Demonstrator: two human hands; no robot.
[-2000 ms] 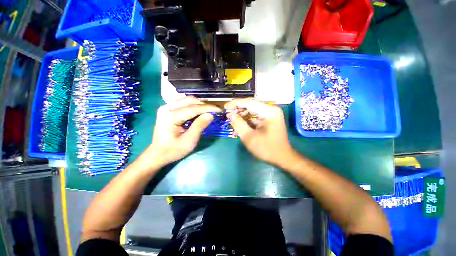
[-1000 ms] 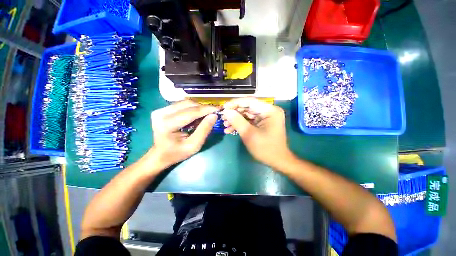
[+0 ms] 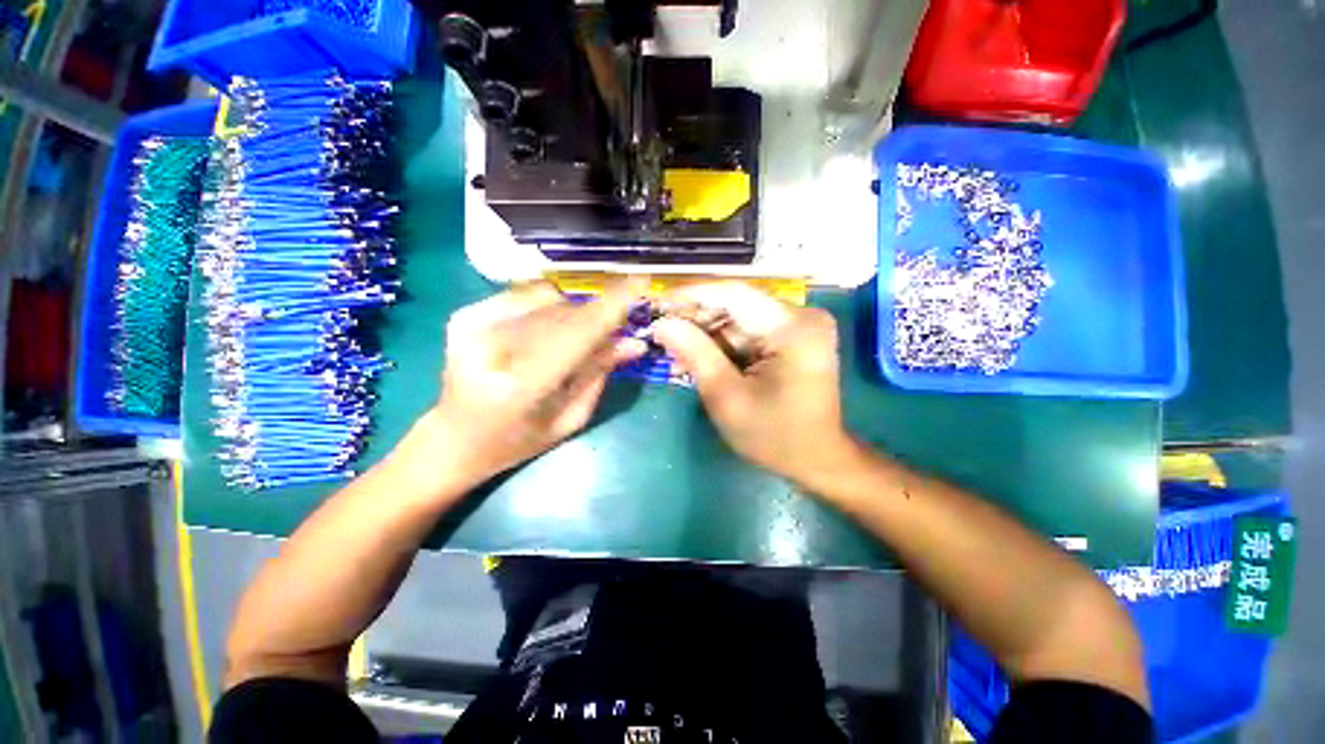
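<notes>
My left hand point(image 3: 523, 364) and my right hand point(image 3: 763, 364) meet fingertip to fingertip in front of the crimping press point(image 3: 625, 160). A small dark piece shows between the left fingertips, too small and blurred to name for sure. The right thumb and fingers are pinched close beside it; what they hold is mostly hidden. A few blue leads point(image 3: 651, 369) lie on the bench under the hands, partly covered by them. The yellow strip point(image 3: 785, 291) runs along the press's front edge. The yellow tab point(image 3: 706, 195) sits on the die block.
A big stack of blue wires point(image 3: 298, 291) lies at left, beside a bin of green wires point(image 3: 160, 276). A blue parts bin point(image 3: 284, 51) stands behind. The terminal tray point(image 3: 1112, 276) is at right, the red bin point(image 3: 1010, 58) behind it. The finished-goods bin point(image 3: 1177, 640) is lower right.
The hands stay together at the same place. The left fingers have curled in closer around the small piece. The view has shifted slightly.
</notes>
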